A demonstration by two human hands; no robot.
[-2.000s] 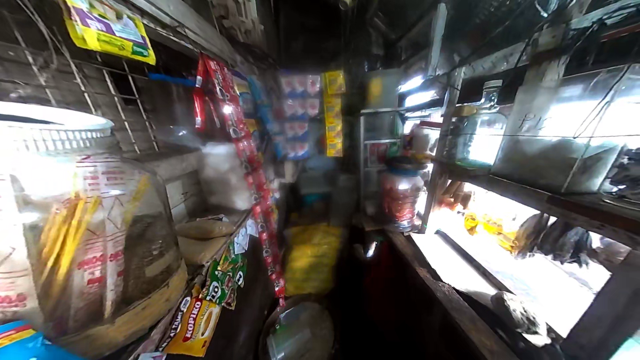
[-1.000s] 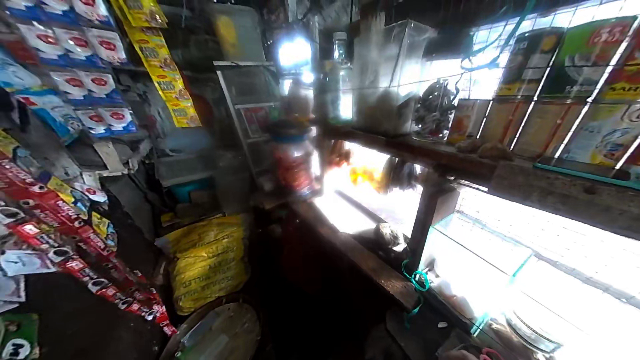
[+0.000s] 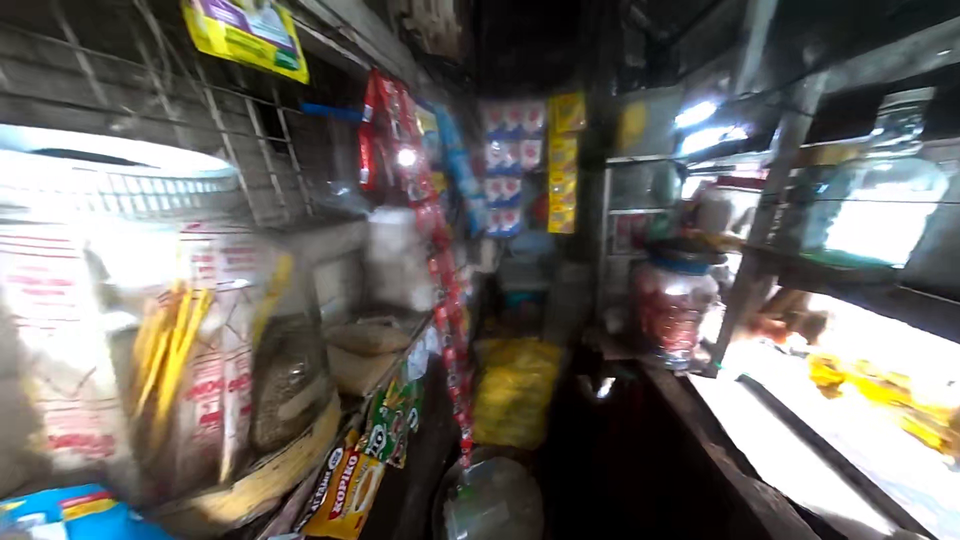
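Observation:
Neither my left hand nor my right hand shows in the head view. At the left stands a large clear plastic jar point(image 3: 97, 322) with a white rim, holding printed plastic bags and yellow sticks. A long strip of red sachets point(image 3: 442, 285) hangs down the middle. Right of it a yellow sack point(image 3: 517, 390) lies low, behind a round lidded container point(image 3: 491, 502). A jar with a dark blue lid and reddish contents point(image 3: 679, 307) stands on the right-hand ledge.
Kopiko packets point(image 3: 349, 491) hang at the left shelf's edge, above a blue packet point(image 3: 82, 514). White-and-blue sachets point(image 3: 504, 169) and yellow sachets point(image 3: 564, 165) hang at the back. A large glass bottle point(image 3: 874, 195) stands on the right shelf, above a bright opening. Wire mesh lines the left wall.
The view has swung from the right-hand opening back to the left, so the large jar is in view again.

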